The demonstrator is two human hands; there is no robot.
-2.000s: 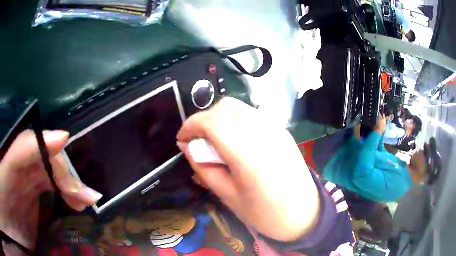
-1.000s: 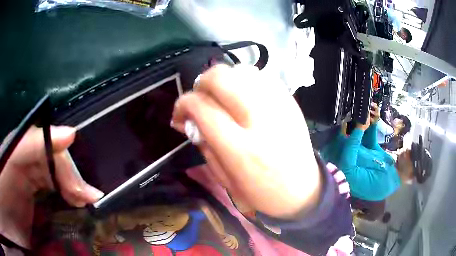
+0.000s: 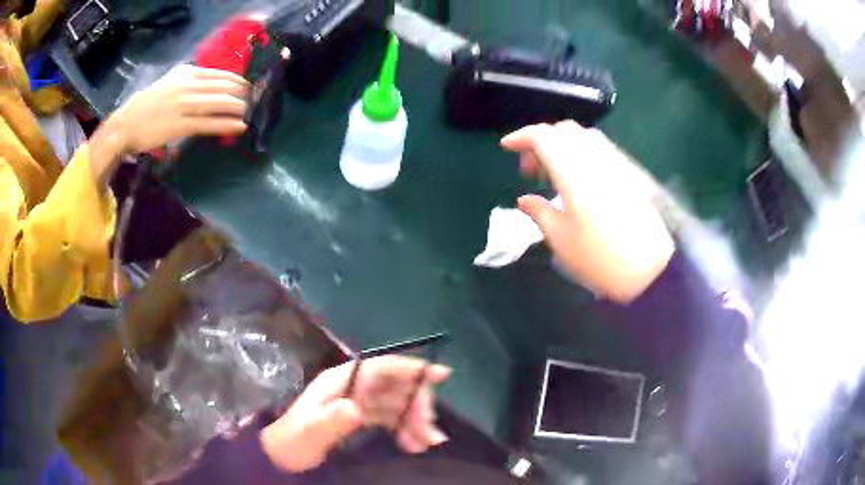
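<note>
My left hand [image 3: 356, 407] is at the lower middle, holding a thin black-edged lens panel [image 3: 403, 343] seen nearly edge-on, with dark borders crossing the fingers. My right hand [image 3: 607, 218] is over the mat at centre right, thumb and fingers apart. A crumpled white cloth [image 3: 507, 237] is under and beside its thumb and looks to lie on the mat. The player, with its dark screen [image 3: 590, 403] in a silver-white rim, is at the lower right, below my right forearm; its black body is hard to make out.
A green-nozzled bottle [image 3: 375, 142] stands beyond my hands. Another black player [image 3: 531, 90] lies right of it; a black unit [image 3: 327, 33] is behind. At left, a co-worker's hand [image 3: 185, 109] is by a red object [image 3: 230, 47]. A cardboard box [image 3: 104, 403] holds clear plastic [image 3: 232, 360] below the bench edge.
The view has swung to the bottle and co-worker's side. My right hand has left the player's screen and its fingers have spread by the cloth. My left hand, still with the panel, is off the player.
</note>
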